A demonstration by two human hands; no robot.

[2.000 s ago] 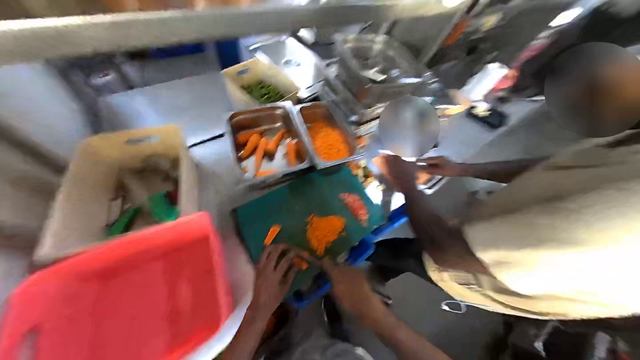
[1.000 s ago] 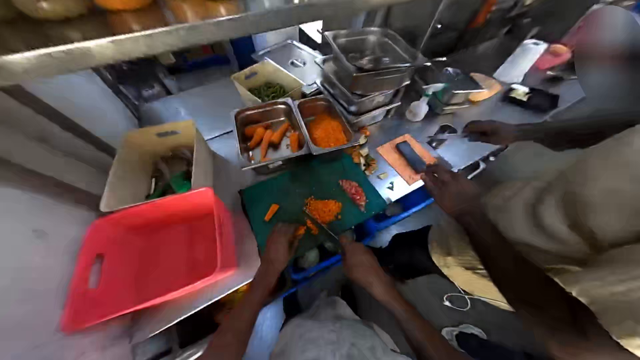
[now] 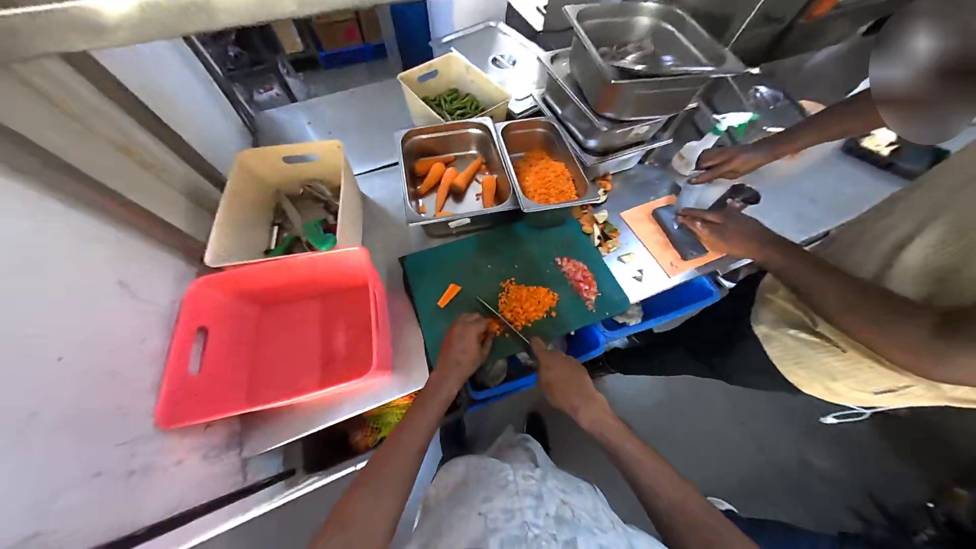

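My right hand [image 3: 560, 374] is closed around the handle of a kitchen knife [image 3: 502, 318], whose blade slants across a green cutting board [image 3: 480, 263]. My left hand [image 3: 464, 347] presses its bent fingertips on carrot pieces [image 3: 496, 326] at the blade's left side; its fingers hide most of them. A heap of finely diced carrot [image 3: 528, 303] lies just beyond the blade. A carrot stick [image 3: 449, 295] rests alone to the left on the board, and a pile of chopped pinkish-red food [image 3: 579, 280] lies to the right.
Beyond the board stand steel pans of whole carrots [image 3: 450, 181] and diced carrot [image 3: 546, 177]. A red bin [image 3: 286, 335] and a cream bin [image 3: 284, 191] are at left, stacked steel pans [image 3: 648, 69] behind. On the right, a co-worker's hands [image 3: 724, 229] are over an orange board [image 3: 648, 221].
The co-worker's far hand has moved left since one second ago and is now by a spray bottle. My hands stay at the knife and carrot pieces. The view has shifted.
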